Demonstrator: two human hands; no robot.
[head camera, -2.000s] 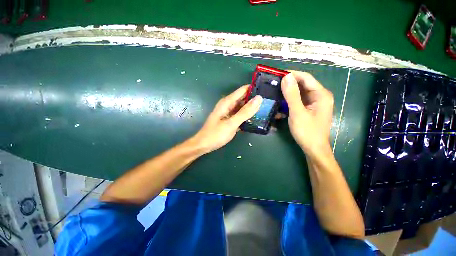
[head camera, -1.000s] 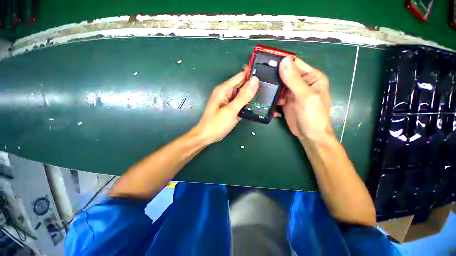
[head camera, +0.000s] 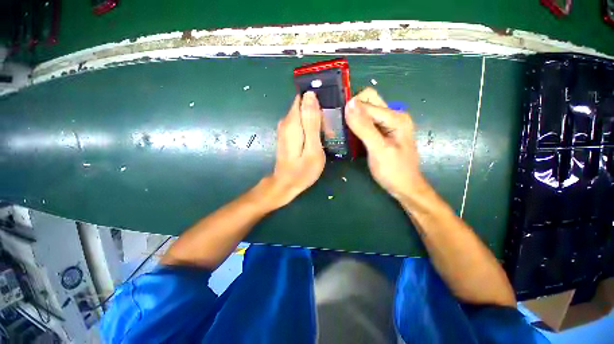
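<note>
A red-rimmed phone with a black rear face (head camera: 330, 94) is held over the green bench, its top edge away from me and its right red edge showing. A small pale round spot is near its top. My left hand (head camera: 300, 144) grips its left side, thumb on the black face. My right hand (head camera: 384, 138) is at its right edge, fingers bent and pinched against the rim. A small blue piece (head camera: 397, 106) shows at my right fingers. The phone's underside is hidden.
A glossy black blister tray (head camera: 562, 175) lies at the right, with an open cardboard carton (head camera: 556, 312) below it. A worn whitish ledge (head camera: 269, 44) crosses beyond the bench (head camera: 168, 161). Red-rimmed phones lie on the green belt (head camera: 336, 12) beyond. Small scraps dot the bench.
The phone has moved left and turned, so its right red edge shows more. My left hand is more upright along its side. My right hand has shifted left, and the blue piece has come into sight.
</note>
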